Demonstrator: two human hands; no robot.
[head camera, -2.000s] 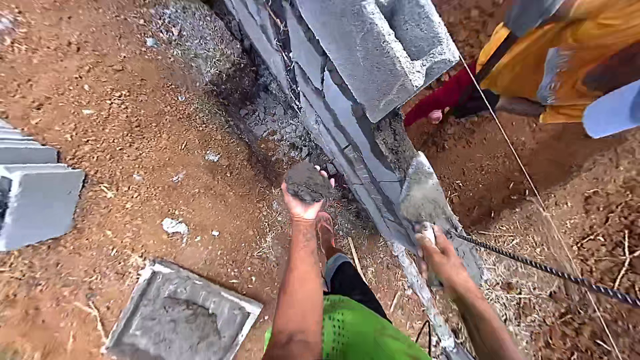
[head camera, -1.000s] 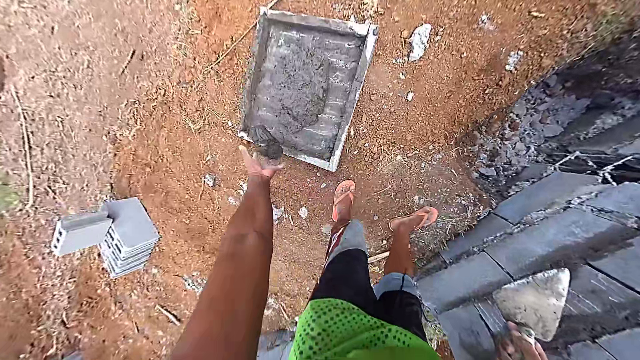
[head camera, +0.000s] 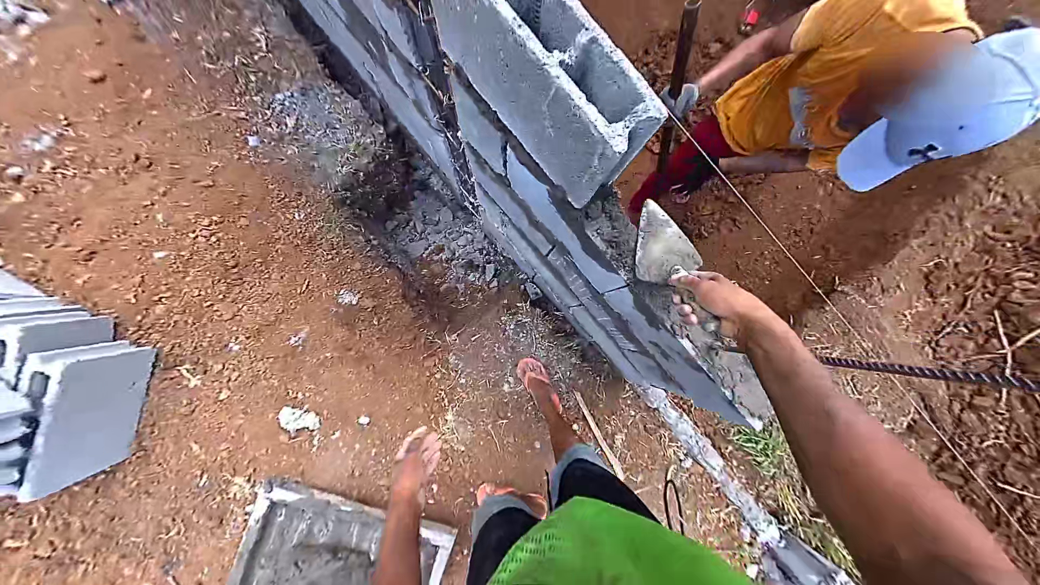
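Note:
My right hand (head camera: 708, 302) grips the handle of a pointed masonry trowel (head camera: 662, 244), its blade over the mortar-covered top of the block wall (head camera: 585, 264). A hollow concrete block (head camera: 561, 106) sits on the wall just beyond the blade. Low at the centre left, my left hand (head camera: 418, 459) is empty with its fingers extended, above the ground near a mortar tray (head camera: 325, 528). Grey mortar lies in the tray, whose lower part is cut off by the frame.
A co-worker (head camera: 772, 97) in an orange shirt and cap bends in the trench beyond the wall, gripping an upright bar. A taut string (head camera: 780, 240) and a ribbed steel bar (head camera: 926, 370) cross the right side. Stacked concrete blocks (head camera: 81, 406) stand at the left; a stick lies near my feet.
My left hand, which held a lump of mortar two seconds ago and was at the tray with mortar one second ago, is now empty. The view has swung from the tray back to the wall.

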